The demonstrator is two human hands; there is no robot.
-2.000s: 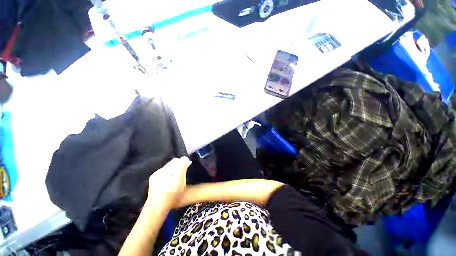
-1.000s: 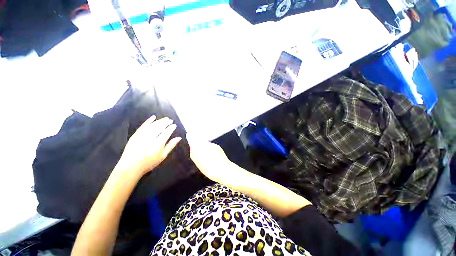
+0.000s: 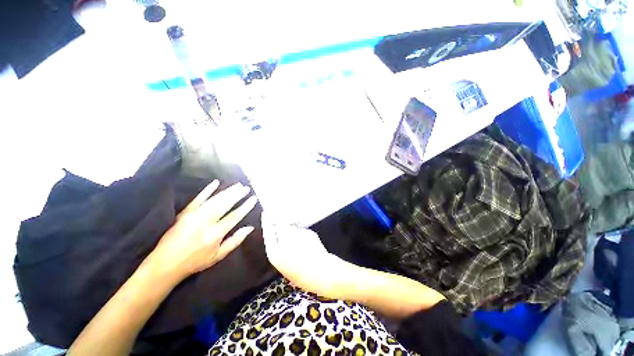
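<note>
A black garment piece [image 3: 104,236] lies on the white machine table, its top corner near the presser foot area, its lower part hanging over the table edge. The sewing machine [image 3: 306,66] is white with a blue stripe; glare hides the needle. My left hand [image 3: 201,233] lies on the cloth, palm down, fingers slightly spread and pointing toward the machine. My right hand [image 3: 288,243] is at the cloth's right edge by the table's front edge; its fingers are washed out by glare, so its grip cannot be told. Small thread snips [image 3: 331,160] lie right of the needle area.
A smartphone [image 3: 411,136] and a small blue-and-white card [image 3: 470,96] lie on the table at right. A black control panel [image 3: 445,50] is behind them. A heap of plaid garments [image 3: 493,215] is beyond the front edge, beside a blue bin [image 3: 539,135]. Dark cloth [image 3: 38,31] is at far left.
The hands were together at the cloth's near edge; they then parted, my left hand moving onto the cloth. Since then the view has shifted, and the cloth and left hand sit further left in the picture.
</note>
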